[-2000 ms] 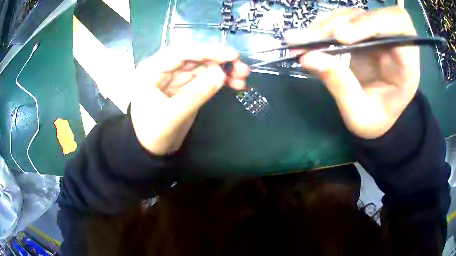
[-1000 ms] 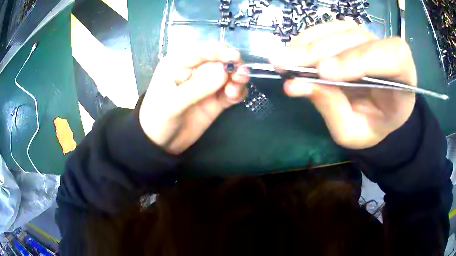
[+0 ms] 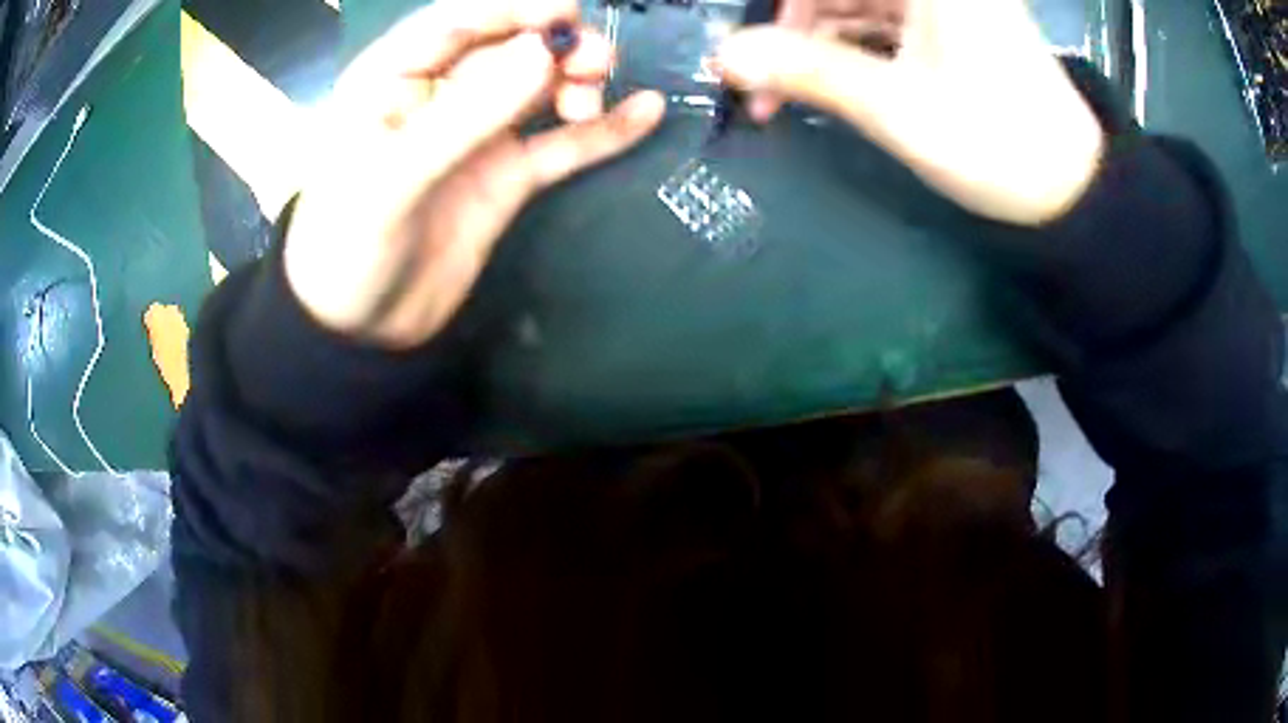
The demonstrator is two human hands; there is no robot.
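My left hand [image 3: 452,156] is at the upper left and pinches a small dark round module [image 3: 561,37] between its fingertips. My right hand [image 3: 918,99] is at the top, partly cut off by the picture's edge, with its fingers curled. A dark, blurred thin shape, likely the tweezers [image 3: 725,113], shows at its thumb; most of it is hidden. The small clear sheet with a grid of tiny pieces [image 3: 711,205] lies flat on the green mat [image 3: 678,339] below and between my hands, touched by neither.
A clear tray [image 3: 664,57] shows between my hands at the top edge. Striped hazard tape [image 3: 233,106], a white cable [image 3: 96,304] and an orange-tan scrap [image 3: 167,350] are at left. A tray of gold-and-black parts [image 3: 1257,64] is at the upper right.
The whole view has shifted, so the bench sits higher in the picture. My right hand has moved up and away from the module, and the tweezers have swung away from it. My left hand keeps the module.
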